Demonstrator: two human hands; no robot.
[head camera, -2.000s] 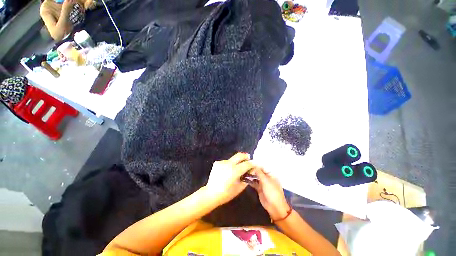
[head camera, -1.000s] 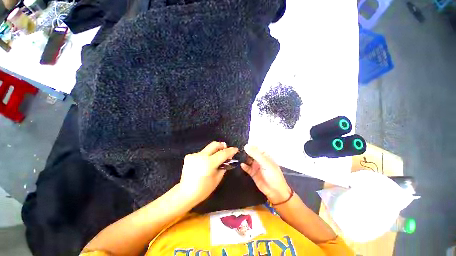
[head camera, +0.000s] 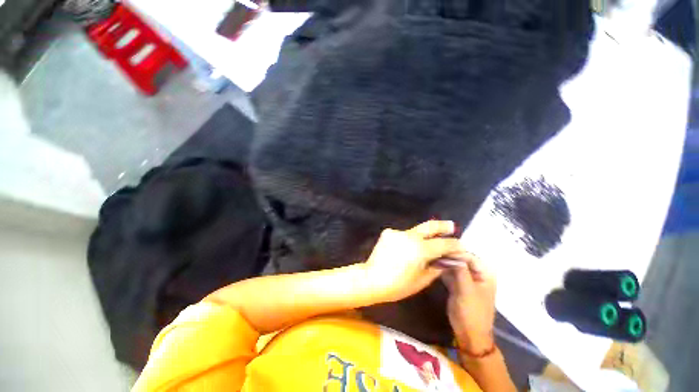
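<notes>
A large dark garment (head camera: 383, 115) lies across the table and down to my lap, its speckled cloth blurred. My left hand (head camera: 414, 256) and my right hand (head camera: 469, 287) meet at the garment's near right edge, fingertips together. My left hand is closed on the garment's edge, with a small dark tool partly showing in its fingers. My right hand's fingers are bent against the same spot; what they pinch is hidden. No needle or thread can be made out. A pile of small black beads (head camera: 536, 214) lies on the white table to the right.
Three black thread cones (head camera: 594, 302) with green-ringed ends lie on the white table (head camera: 628, 153) at right. A black garment heap (head camera: 180, 237) is at lower left. A red stool (head camera: 138, 50) and a phone (head camera: 237, 19) are at upper left. Cardboard (head camera: 640, 364) is at lower right.
The view has swung left and blurred, so table, beads and cones sit further right. My hands stay together at the cloth edge; the dark piece between them shows less.
</notes>
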